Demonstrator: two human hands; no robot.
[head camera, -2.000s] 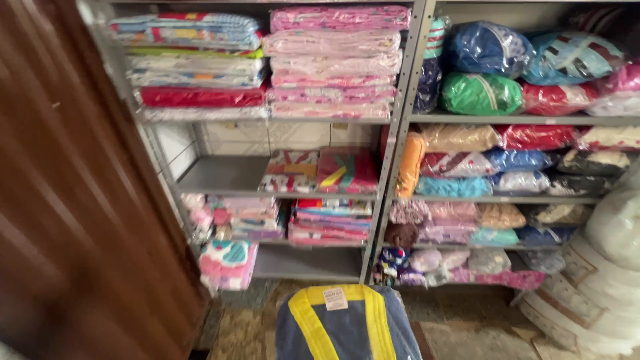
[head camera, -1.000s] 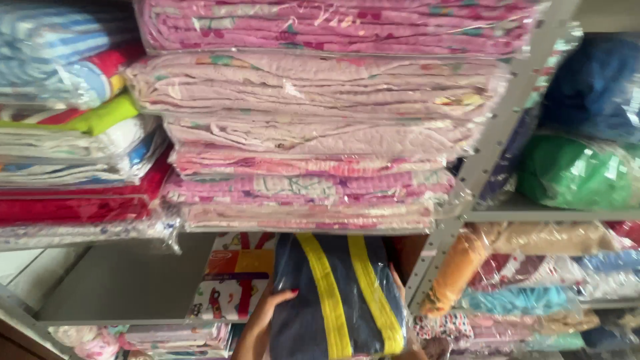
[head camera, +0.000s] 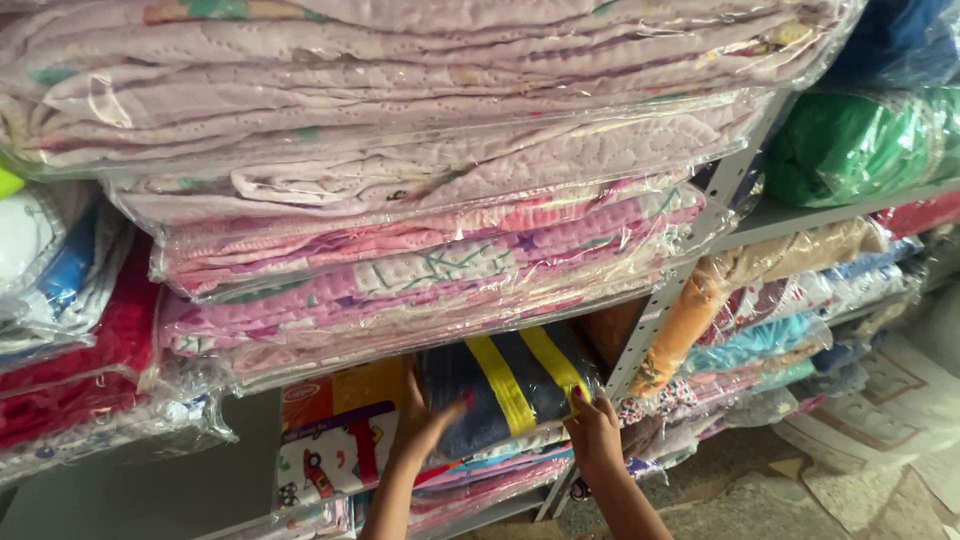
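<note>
A folded dark blue textile with two yellow bands (head camera: 480, 397), wrapped in clear plastic, lies tilted partly within a shelf bay, under the shelf above. My left hand (head camera: 429, 420) is at its left side, with the thumb over the top. My right hand (head camera: 592, 420) grips its front right corner near a yellow band. Left of the package, on the same shelf, lies a packaged textile with a race car print and an orange panel (head camera: 337, 435). The back of the blue package is hidden inside the bay.
Plastic-wrapped pink quilted bedding (head camera: 420, 150) overhangs the shelf above my hands. A perforated metal upright (head camera: 652, 322) stands right of the package. Beyond it are a green bundle (head camera: 847, 146) and an orange roll (head camera: 679, 330). The grey shelf board (head camera: 150, 480) extends left.
The blue package and both hands have gone farther into the shelf bay beneath the pink stack. Two seconds ago the package was in front of the shelving. The view has moved much closer.
</note>
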